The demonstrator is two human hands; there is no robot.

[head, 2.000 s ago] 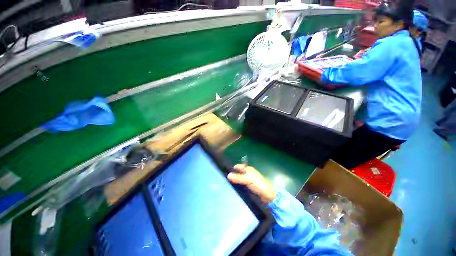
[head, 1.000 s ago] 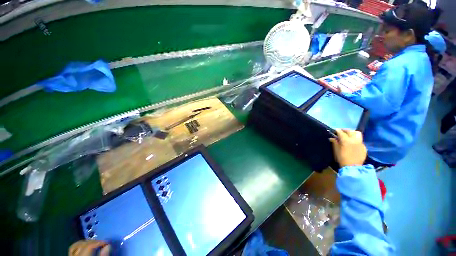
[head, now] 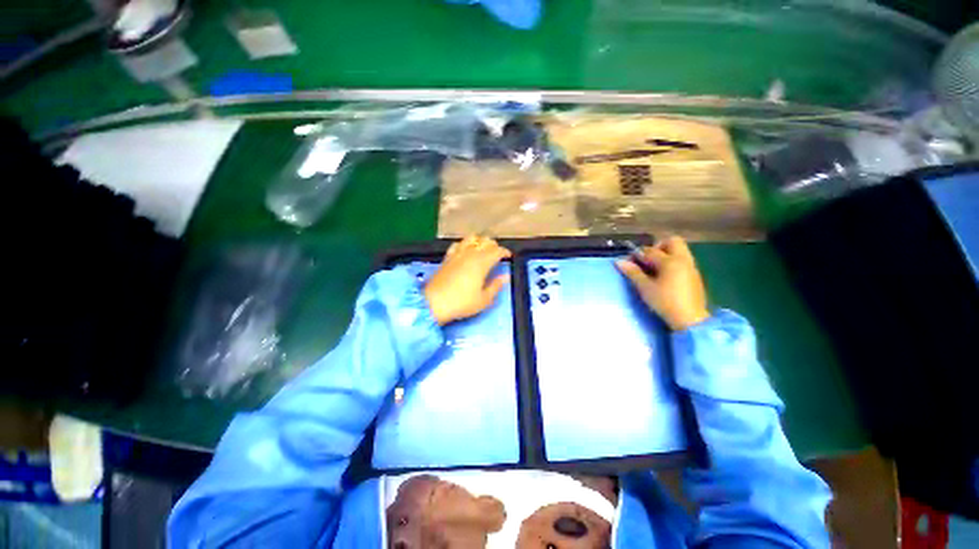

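Observation:
A black foam tray [head: 523,354] lies in front of me, with a centre divider and two glossy pale blue panels. The right panel [head: 601,370] shows dark camera dots in its upper left corner. My left hand [head: 469,281] rests over the top of the left panel [head: 467,397], near the divider, and covers part of its corner. My right hand [head: 668,281] is at the tray's upper right corner with fingers bent. A small thin clear or silver item shows at its fingertips; I cannot tell what it is.
A brown cardboard sheet [head: 687,204] behind the tray bears a dark dot grid [head: 634,179] and thin dark strips. Clear bags [head: 311,177] lie behind left, and crumpled film [head: 242,332] lies left. Black tray stacks [head: 75,279] stand left and right [head: 891,290]. A fan [head: 961,80] is far right.
The view has swung left and down, centring the tray. My right hand has moved from the right tray stack to the front tray. My left hand is now at the left panel's top.

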